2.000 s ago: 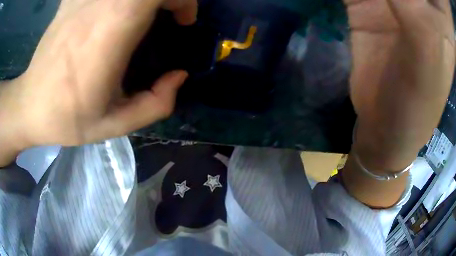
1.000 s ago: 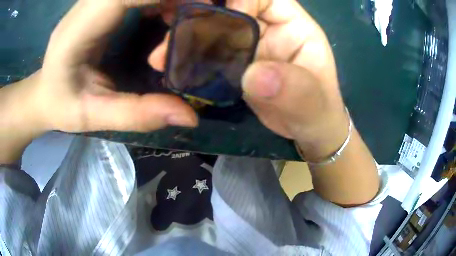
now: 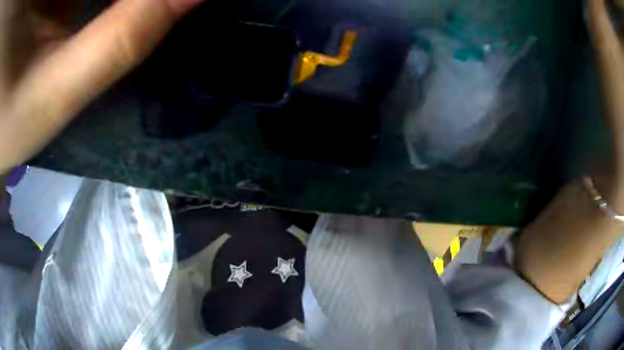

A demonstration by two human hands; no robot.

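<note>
A black display module (image 3: 256, 65) lies on the dark jig (image 3: 328, 133), its bent orange flex cable (image 3: 318, 60) pointing right. Its dark edges blend into the jig. A crumpled clear pile of film (image 3: 458, 102) with small teal bits lies right of the jig. My left hand (image 3: 89, 72) is blurred at the upper left, beside the module and not visibly touching it; its fingertips are cut off by the top edge. Of my right arm only the wrist and forearm show at the right edge; the hand itself is out of the picture.
The dark green work surface (image 3: 274, 188) ends in a front edge just before my lap. A cardboard-coloured box (image 3: 438, 239) with yellow and black marking is below it at the right. My striped sleeves and clothing fill the bottom.
A second ago both my hands held up a display module; now one lies on the jig. My left hand has moved up and left, my right arm to the right, uncovering the film pile.
</note>
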